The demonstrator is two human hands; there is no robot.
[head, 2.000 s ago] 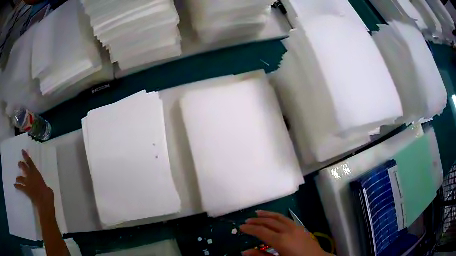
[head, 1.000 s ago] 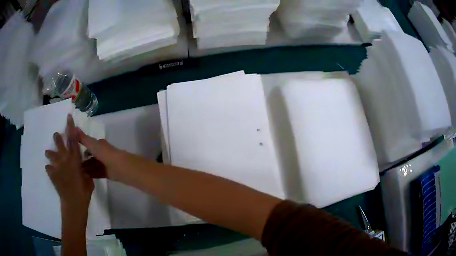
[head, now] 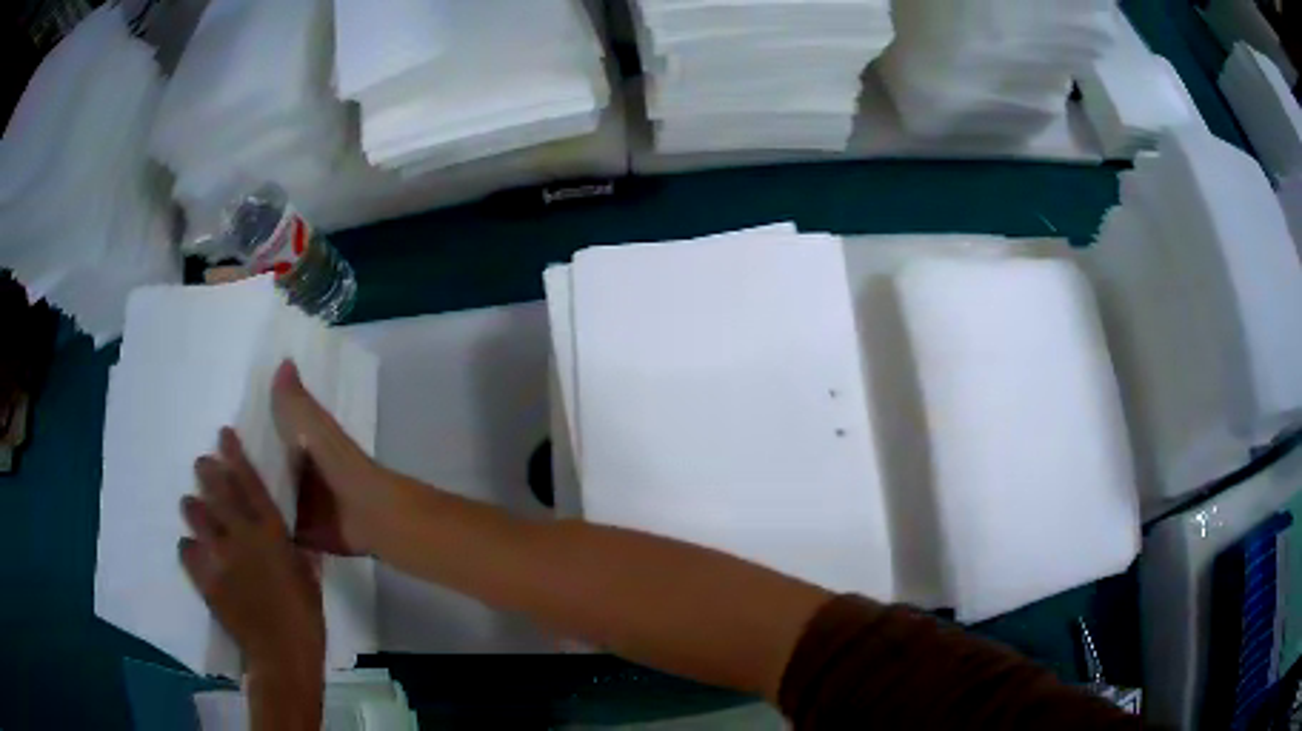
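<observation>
A stack of white sheets (head: 164, 457) lies at the left. My left hand (head: 257, 564) lies on it, fingers slightly spread and pointing away from me. My right hand (head: 331, 464) reaches across from the right to the stack's right part, close beside my left hand. Its thumb side is up and its lower fingers are hidden, so I cannot tell whether it pinches a sheet. The stack's right part looks raised and uneven. Another stack of flat white sheets (head: 714, 386), its top one with two small dark holes, lies in the middle, partly behind my right forearm.
A rounded milky stack (head: 1014, 414) lies right of the middle. A clear bottle (head: 300, 254) lies behind the left stack. Tall stacks (head: 764, 72) line the back. Blue cells (head: 1259, 614) and scissors (head: 1092, 657) are at the lower right. A pale-green stack (head: 364, 700) is at the near edge.
My right hand has crossed from the near middle to the left stack and joined my left hand. Since a second ago both hands have shifted slightly towards me. The view has turned left.
</observation>
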